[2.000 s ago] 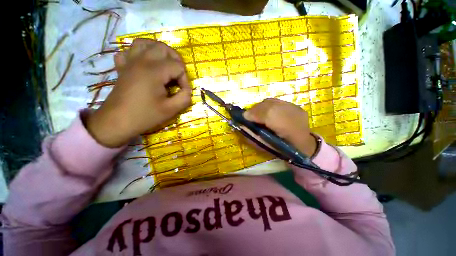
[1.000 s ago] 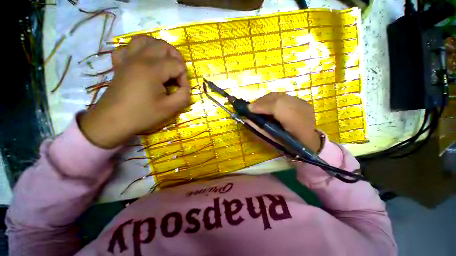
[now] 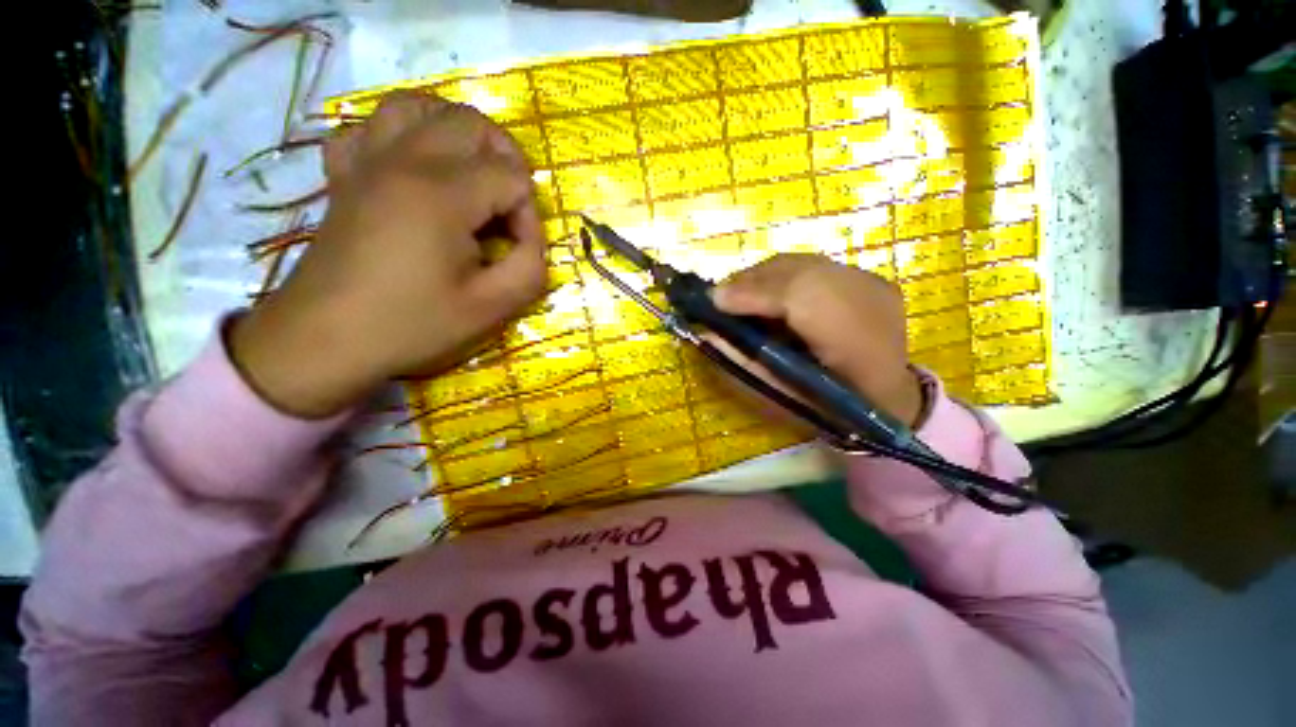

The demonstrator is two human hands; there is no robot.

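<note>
The shiny yellow flexible circuit panel (image 3: 739, 142) lies flat with brown grid lines and strong glare. My right hand (image 3: 824, 320) holds the black soldering iron (image 3: 796, 372) like a pen. Its tip and the thin solder feed tube beside it are over the panel, just right of my left hand. My left hand (image 3: 427, 234) rests on the panel's left part with fingers curled and thumb near the index finger; whether it pinches a wire is hidden. Several thin red-brown lead wires (image 3: 554, 423) lie across the panel's lower left edge.
The panel lies on a worn white board (image 3: 1087, 213). Loose wires (image 3: 178, 206) lie on the board at left. A black box (image 3: 1180, 185) with cables (image 3: 1137, 433) stands at right. A brown object's edge (image 3: 654, 4) shows at the top. My pink sweatshirt borders the panel's near edge.
The panel's right side and the black box sit slightly further right and higher in view. The iron's tip has shifted slightly up and right. Both hands keep nearly the same pose.
</note>
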